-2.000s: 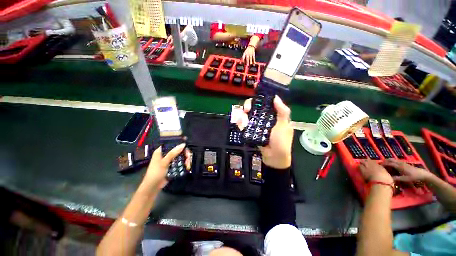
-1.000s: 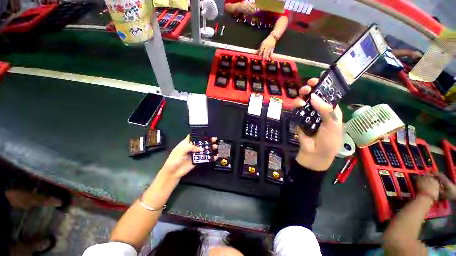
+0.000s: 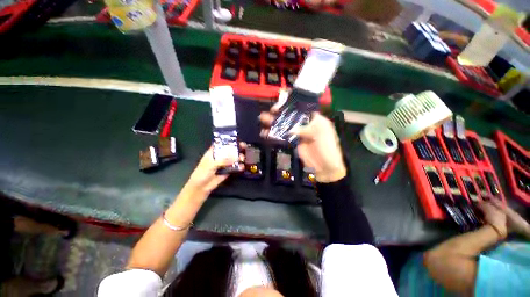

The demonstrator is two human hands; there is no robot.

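My left hand [image 3: 210, 168] holds an open flip phone [image 3: 224, 123], upright with a white screen above its keypad, over the left part of the black tray [image 3: 244, 193]. My right hand [image 3: 317, 142] holds another open flip phone [image 3: 318, 68], tilted to the right and blurred by motion, over the tray's upper middle. Its screen looks white. Closed phones [image 3: 283, 164] with gold round spots lie in the tray's near row. The hands and held phones hide much of the far row.
Behind the tray is a red tray [image 3: 255, 85] of phones. At left lie a smartphone [image 3: 153, 114], a red marker [image 3: 168, 118] and small dark blocks [image 3: 158, 153]. At right are a fan [image 3: 419, 116], a red pen [image 3: 386, 168] and a red tray [image 3: 427, 196] with another person's hands.
My right hand with its phone has moved left and nearer my left hand, from beside the fan to over the tray. My left hand still holds its phone. The view has shifted.
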